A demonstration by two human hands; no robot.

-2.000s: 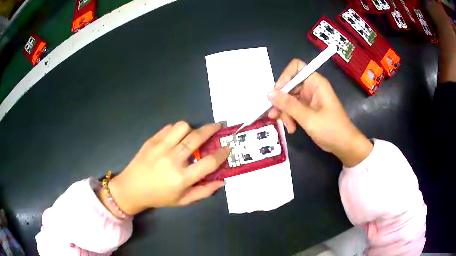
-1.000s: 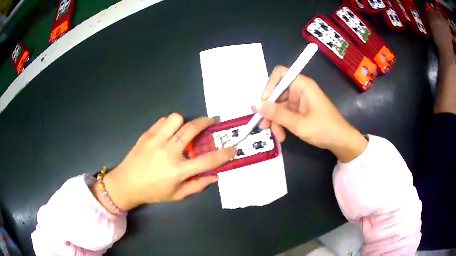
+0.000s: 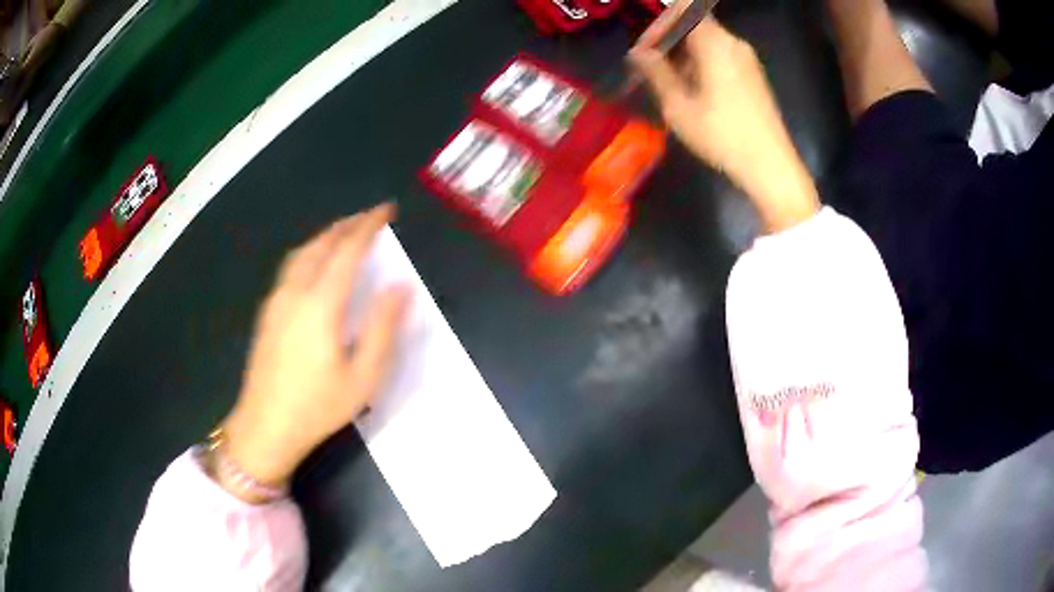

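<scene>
My left hand (image 3: 306, 347) is blurred over the upper end of the white backing paper (image 3: 468, 439), with thumb and fingers apart and no housing in it. The paper lies slanted on the dark bench, and its upper part is partly hidden. My right hand (image 3: 722, 110) is near the top, holding the tweezers (image 3: 682, 23), which are partly cut off by the picture's edge. Two blurred red housings with white boards and orange ends, one (image 3: 491, 174) nearer and one (image 3: 549, 104) farther, lie side by side between my hands.
More red housings (image 3: 566, 12) show at the top edge. Red-orange units (image 3: 121, 220) lie on the green conveyor (image 3: 220, 69) at left, behind its white rail (image 3: 260, 127). Another person's dark sleeve (image 3: 936, 278) and forearm are at right, close to my right arm.
The view has shifted. My left hand has let go of the housing it held on the paper. My right hand has moved up and away with the tweezers. The paper now lies slanted.
</scene>
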